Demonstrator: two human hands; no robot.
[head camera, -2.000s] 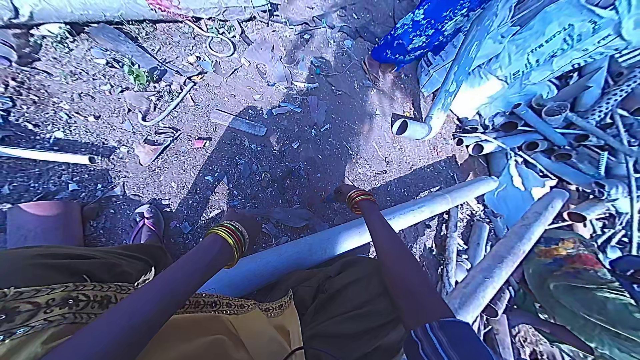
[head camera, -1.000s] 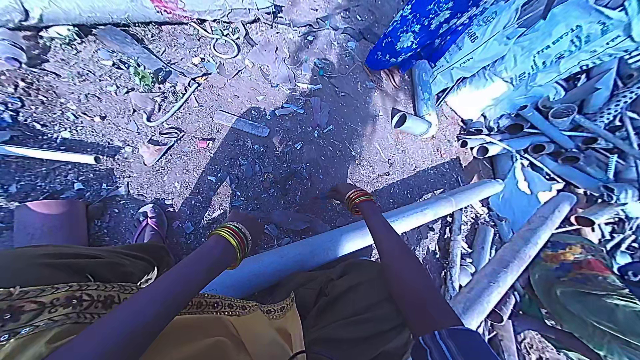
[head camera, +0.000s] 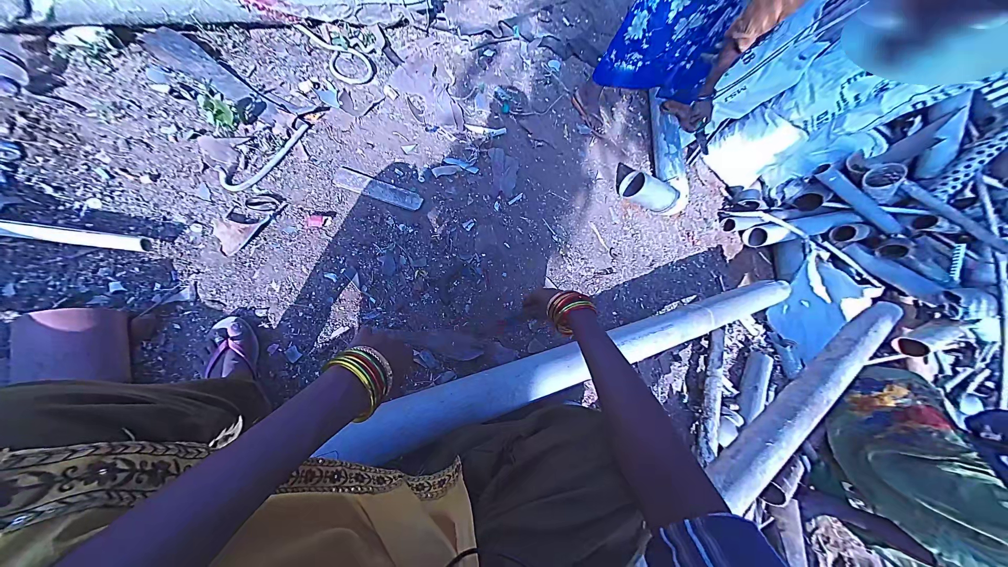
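A long grey pipe (head camera: 504, 382) lies slantwise across my lap, lit by the sun near its middle. Just beyond its left part is my left hand (head camera: 386, 346), dark in shadow, with bangles at the wrist. My right hand (head camera: 539, 303), also with bangles, is over the shaded ground past the pipe, and my forearm crosses above the pipe. Between the hands there is a dim, flat dark shape (head camera: 449, 344); whether either hand holds it cannot be told. The fingers of both hands are too dark to make out.
A second long pipe (head camera: 803, 402) slants at the right, beside a person in green patterned cloth (head camera: 890, 465). Pipe offcuts (head camera: 882, 181) are heaped at the upper right. A person in blue floral cloth (head camera: 661, 47) has a hand by an angled pipe (head camera: 650, 191). Scraps litter the ground.
At the top right, the other person's arm and hand have come into view beside the angled pipe, which has swung to stand more upright in view. My hands have hardly moved.
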